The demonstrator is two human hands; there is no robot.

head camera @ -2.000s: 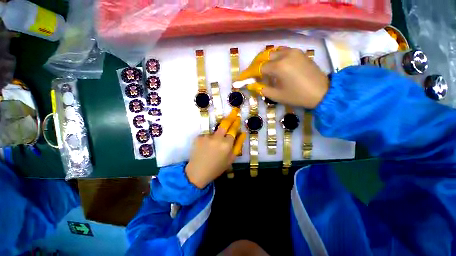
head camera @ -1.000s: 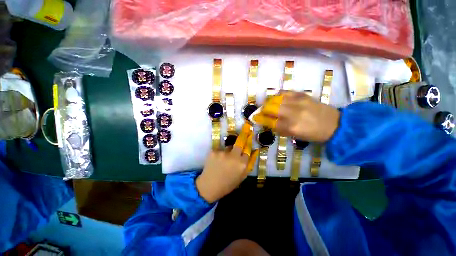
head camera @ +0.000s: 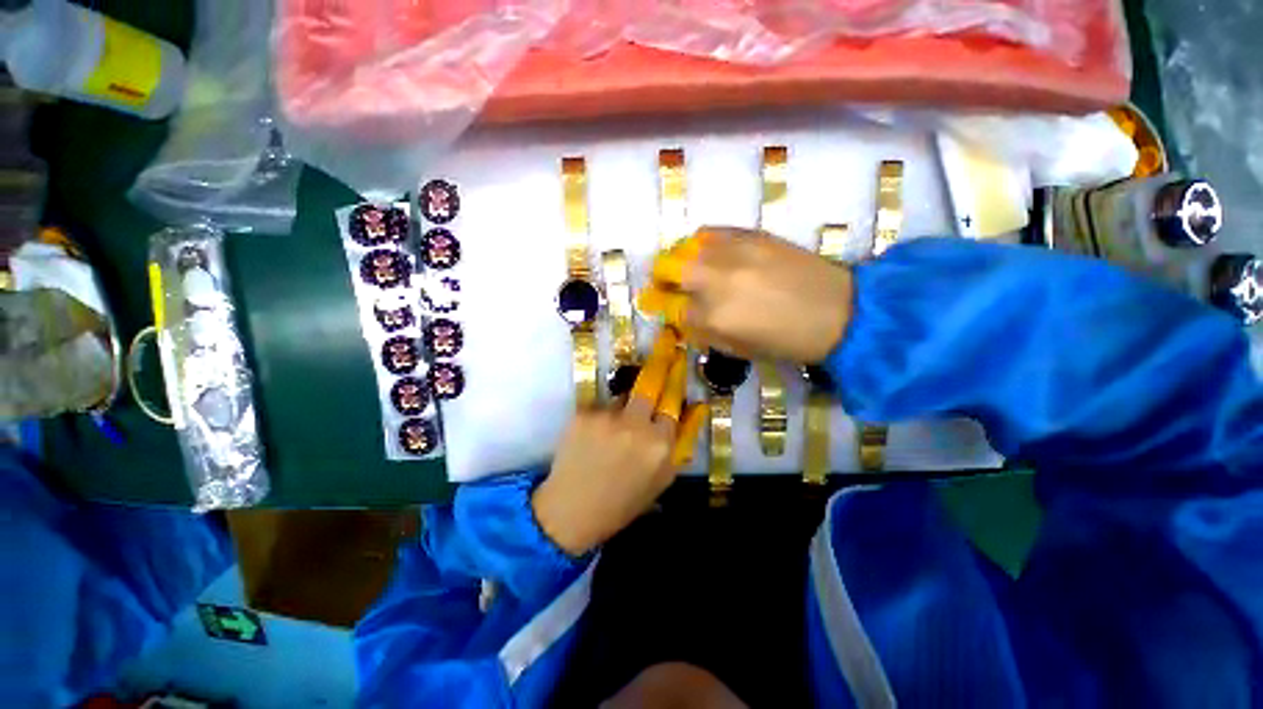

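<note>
Wristwatches with gold bracelets and round black faces lie in two staggered rows on a white mat (head camera: 502, 333). The leftmost upper watch (head camera: 578, 301) is uncovered. My right hand (head camera: 755, 298), in yellow finger cots, is bunched over the face of the second upper watch (head camera: 673, 194) and hides it. The white wad seen in its fingertips earlier is now hidden. My left hand (head camera: 623, 450), also in yellow finger cots, reaches up from below. Its extended fingers touch the same watch, just below my right fingertips, and it grasps nothing visible. Another black face (head camera: 723, 371) shows below my right hand.
Pink foam (head camera: 720, 76) under crinkled clear plastic spans the back. Strips of round dark stickers (head camera: 399, 355) lie left of the watches. Further left are a clear sleeve of discs (head camera: 211, 374) and a squeeze bottle (head camera: 104, 63). Silver-capped bottles (head camera: 1188, 212) stand at right. A blue sleeve (head camera: 83, 582) shows lower left.
My right hand has closed in over the second watch's face, hiding the white wad and the black face. My left hand stays at that watch. The whole view has shifted slightly.
</note>
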